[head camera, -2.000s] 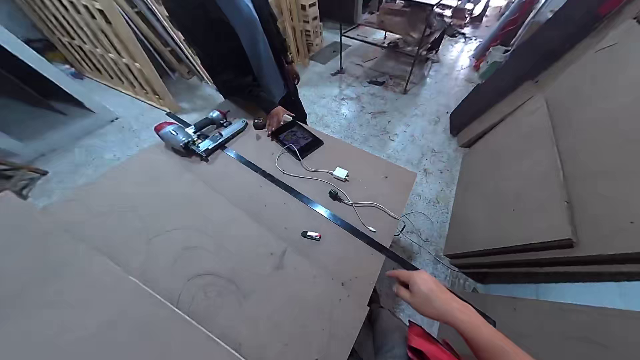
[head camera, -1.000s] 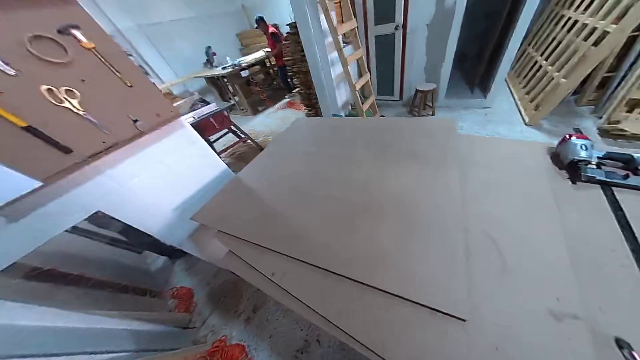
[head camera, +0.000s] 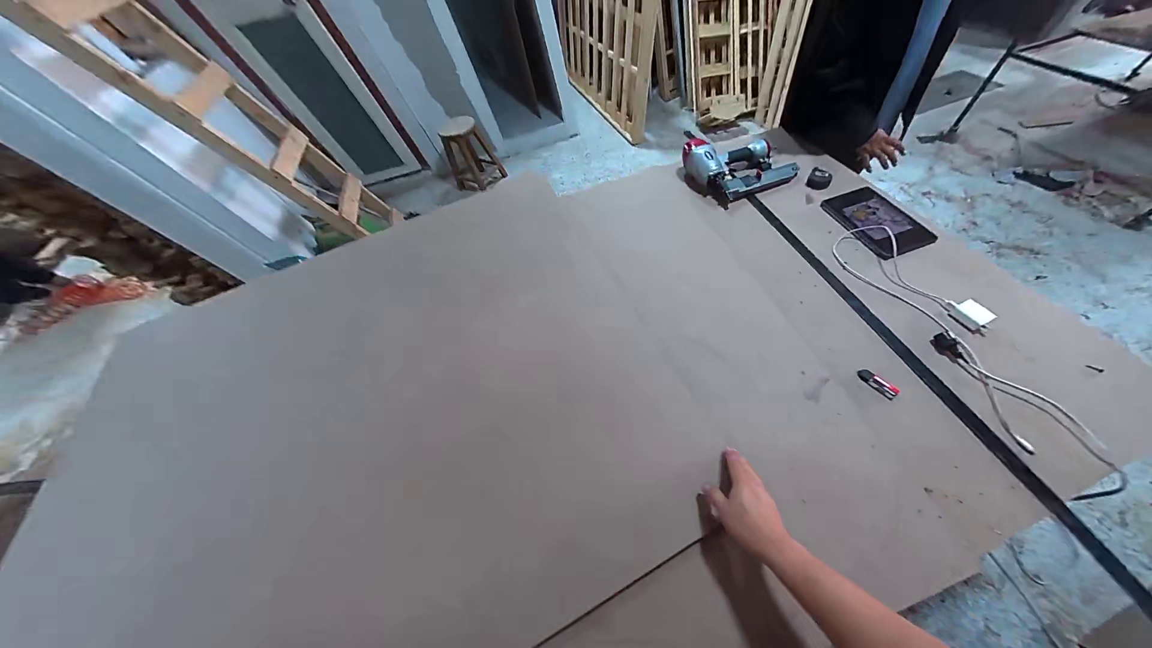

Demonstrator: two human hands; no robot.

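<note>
My right hand (head camera: 751, 513) is at the corner of the upper brown fibreboard sheet (head camera: 450, 387), low right of centre; whether its fingers grip the edge or only touch it is unclear. My left hand is out of view. To the right lie a small box cutter or marker-like tool (head camera: 878, 384) with a red end and a long black metal straightedge (head camera: 900, 346). A pneumatic nailer (head camera: 733, 171) rests by the straightedge's far end. A tablet (head camera: 878, 222), a white charger (head camera: 972, 314) and pale cables with a black plug (head camera: 947, 345) lie beyond it.
Another person's hand (head camera: 879, 149) is beside the far right table edge, near a small black object (head camera: 819, 178). A wooden ladder (head camera: 202, 90) leans at the upper left. A wooden stool (head camera: 471, 151) and slatted wooden frames (head camera: 612, 58) stand behind.
My right hand, seen near the black straightedge two seconds ago, is now at the upper sheet's corner. The other person's hand has moved off the tablet. The view has swung widely.
</note>
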